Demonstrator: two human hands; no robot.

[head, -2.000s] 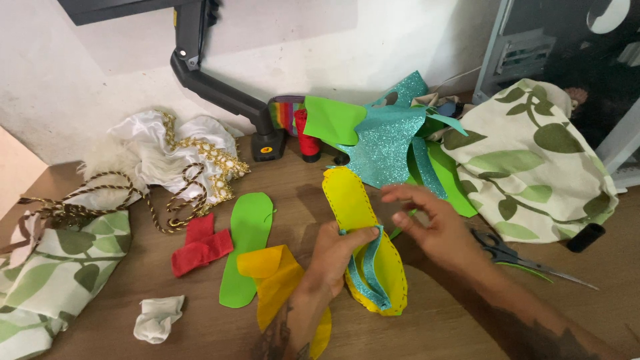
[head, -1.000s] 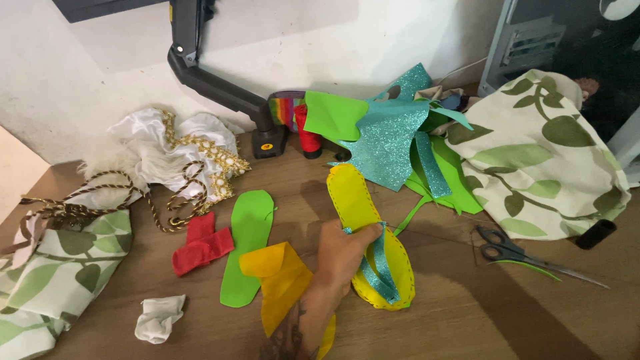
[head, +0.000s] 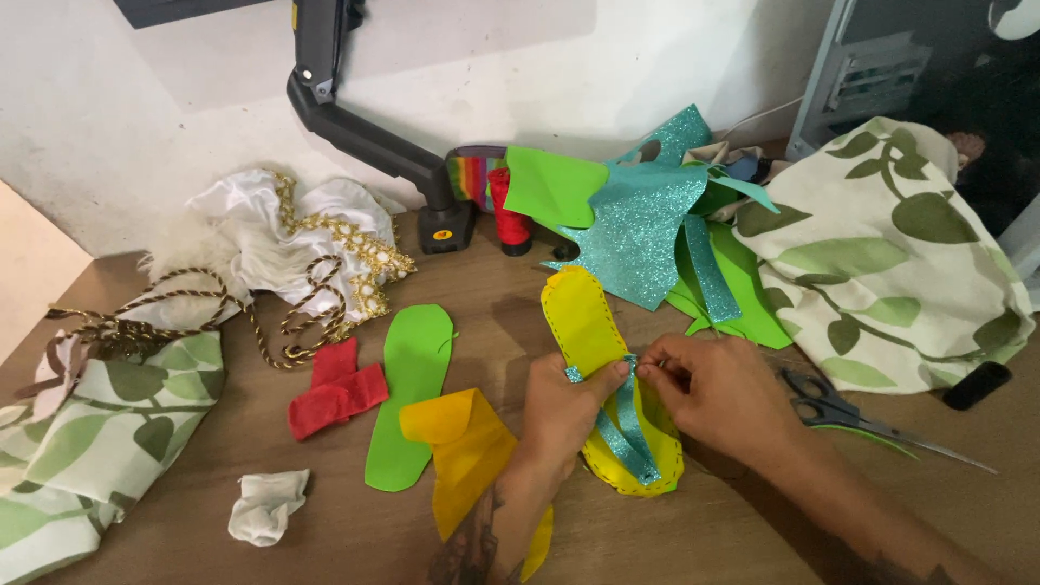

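Note:
A yellow sandal sole [head: 587, 321] with dark stitches around its edge and some green at its toe end lies before me. A teal glitter strap [head: 627, 443] forms a V on it. My left hand [head: 565, 406] holds the sole and strap, its thumb pressed near one strap end. At that same strap end, the fingertips of my right hand [head: 703, 386] are pinched together; whether they grip a needle or thread is too small to tell. Left of my hands lie a green foam sole [head: 409, 398] and a mustard-yellow fabric piece [head: 471, 439].
Grey-handled scissors [head: 845, 413] lie right of my right hand. Behind are teal glitter foam [head: 638, 227], green foam [head: 556, 185], a red thread spool [head: 510, 215] and a monitor arm base [head: 445, 227]. Red fabric [head: 340, 394], white cloth [head: 268, 505] and leaf-print fabric [head: 886, 252] lie around.
My right hand, out of view one second ago, is back at the strap end beside my left thumb. My left hand has stayed on the sole.

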